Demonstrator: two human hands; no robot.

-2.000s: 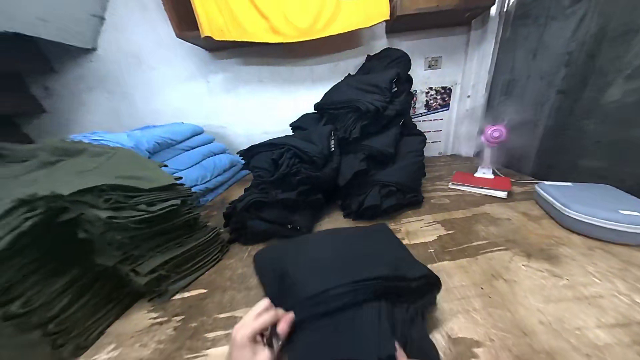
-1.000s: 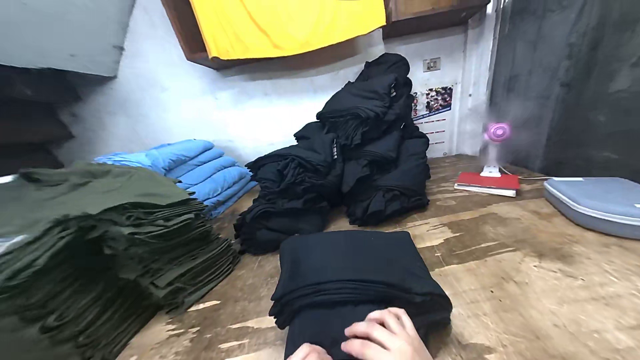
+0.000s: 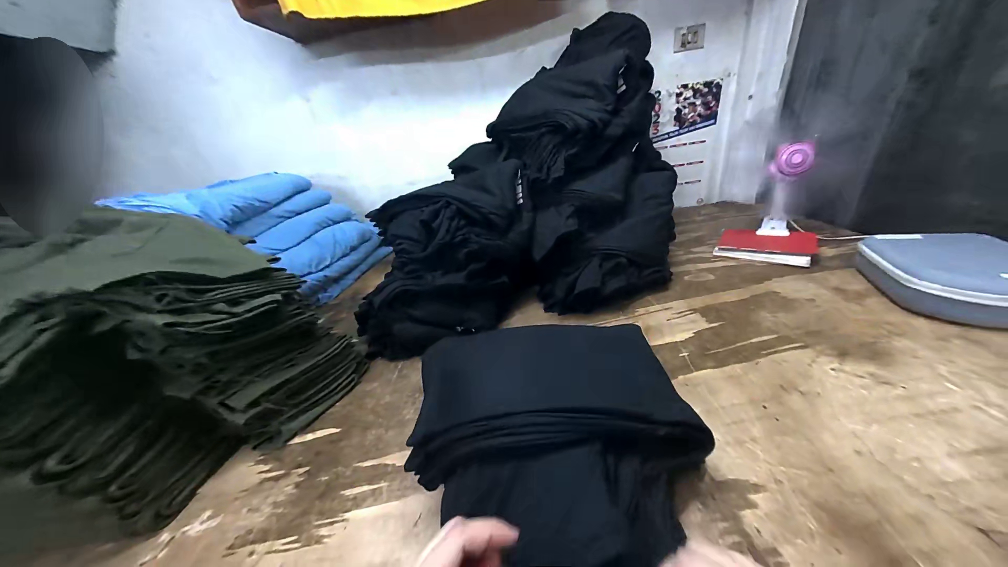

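A folded stack of black cloth garments point(image 3: 551, 378) lies at the lower middle of the wooden table, its near part hanging lower than the folded top. At the bottom edge, my left hand point(image 3: 471, 542) is at the left near corner of the black cloth, fingers bent; whether it grips the fabric cannot be told. Only a blurred bit of my right hand point(image 3: 705, 554) shows by the right near corner, mostly cut off by the frame. Behind the stack rises a large heap of folded black garments point(image 3: 583, 181) against the wall.
Dark green garments point(image 3: 189, 315) are piled high at the left, with folded blue garments point(image 3: 299, 228) behind them. A pink and white small fan point(image 3: 791, 161) stands on a red box point(image 3: 768, 242) at the back right, beside a grey zip case point(image 3: 937, 272). The wooden tabletop point(image 3: 850, 425) has worn patches.
My right hand, on top of the near black cloth a second ago, has moved down to its right near corner. My left hand shows more at the left near corner.
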